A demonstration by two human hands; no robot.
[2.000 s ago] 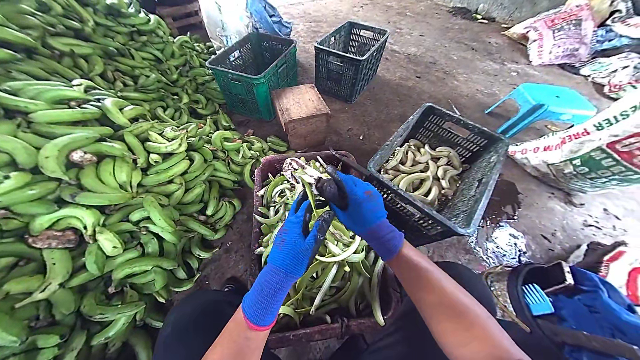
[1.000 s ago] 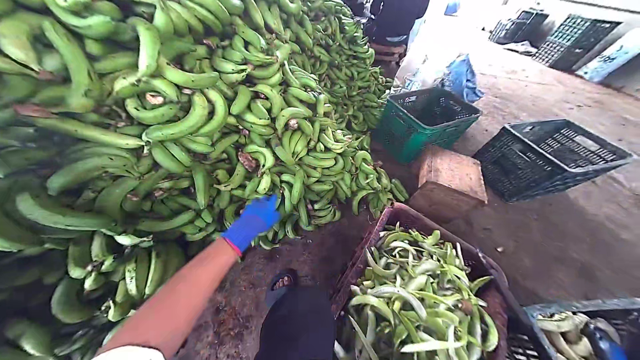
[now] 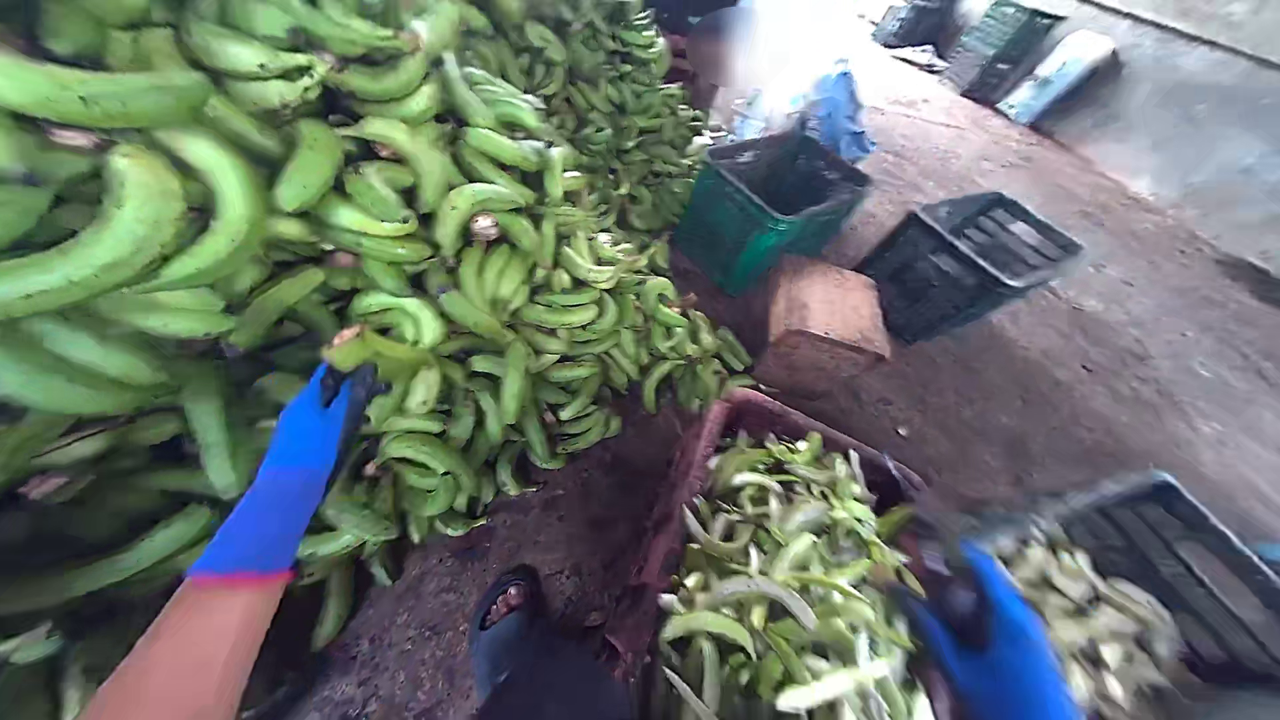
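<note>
In a blue glove with dark fingers, my left hand [image 3: 315, 440] reaches into the big pile of green bananas [image 3: 490, 270] and grips a green banana cluster [image 3: 375, 350] near its brown stem end. My right hand [image 3: 985, 630], gloved the same way and blurred, is over the edge between a reddish crate [image 3: 745, 405] and a dark crate [image 3: 1200, 520]. Blur hides whether it holds anything. Green peels [image 3: 780, 570] fill the reddish crate. Pale peeled bananas [image 3: 1085, 610] lie in the dark one.
Beyond the reddish crate stand a wooden block [image 3: 825, 310], a green plastic crate [image 3: 770, 215] and a black plastic crate [image 3: 970, 260]. My sandalled foot [image 3: 508, 605] is on the dirty floor between pile and peel crate. More containers [image 3: 1005, 50] stand by the far wall.
The view has swung left toward the pile. Two seconds ago both hands were together over the peels; now my left hand is in the pile and my right is by the crates at the right.
</note>
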